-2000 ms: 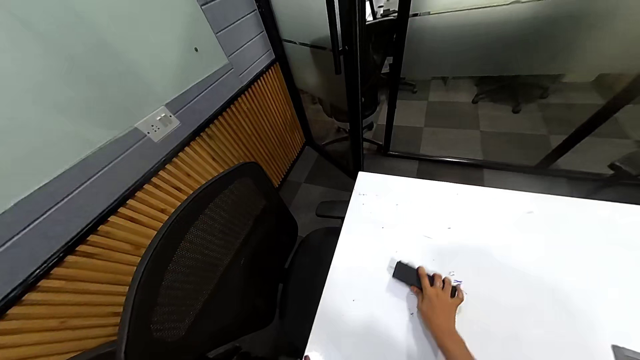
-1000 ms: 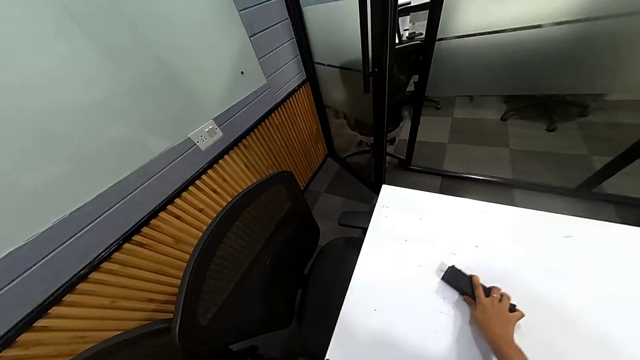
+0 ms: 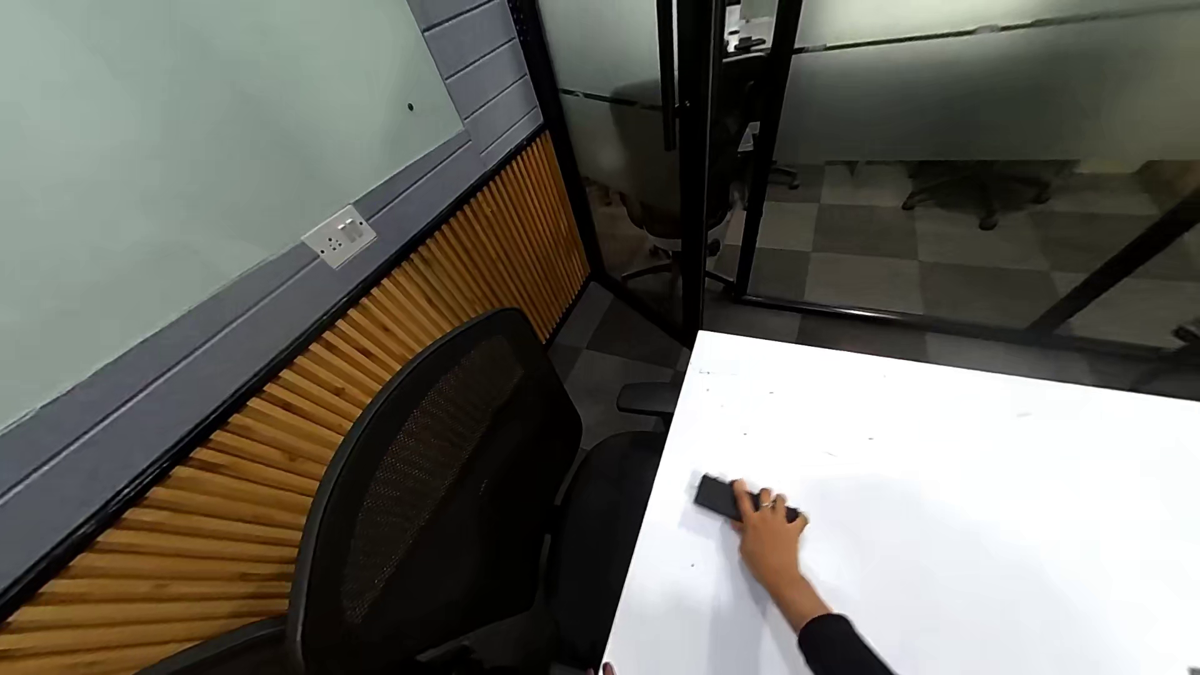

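My right hand (image 3: 771, 536) grips a black whiteboard eraser (image 3: 717, 497), which lies flat on the white tabletop (image 3: 900, 525) near its left edge. A ring shows on one finger, and a black sleeve covers the forearm. Small dark specks and faint marks dot the surface around the eraser. Of my left hand (image 3: 606, 669), only fingertips show at the bottom of the view, by the table's left edge; what they touch or hold is hidden.
A black mesh office chair (image 3: 431, 497) stands left of the table, its armrest (image 3: 647, 398) close to the edge. Part of another chair shows lower left. Beyond are a slatted wood wall (image 3: 375, 347), a wall socket (image 3: 339, 236) and a black-framed glass partition (image 3: 937, 103).
My right hand and the eraser have moved toward the left edge of the table. Dark marks seen beside the hand two seconds ago no longer show. The view has shifted.
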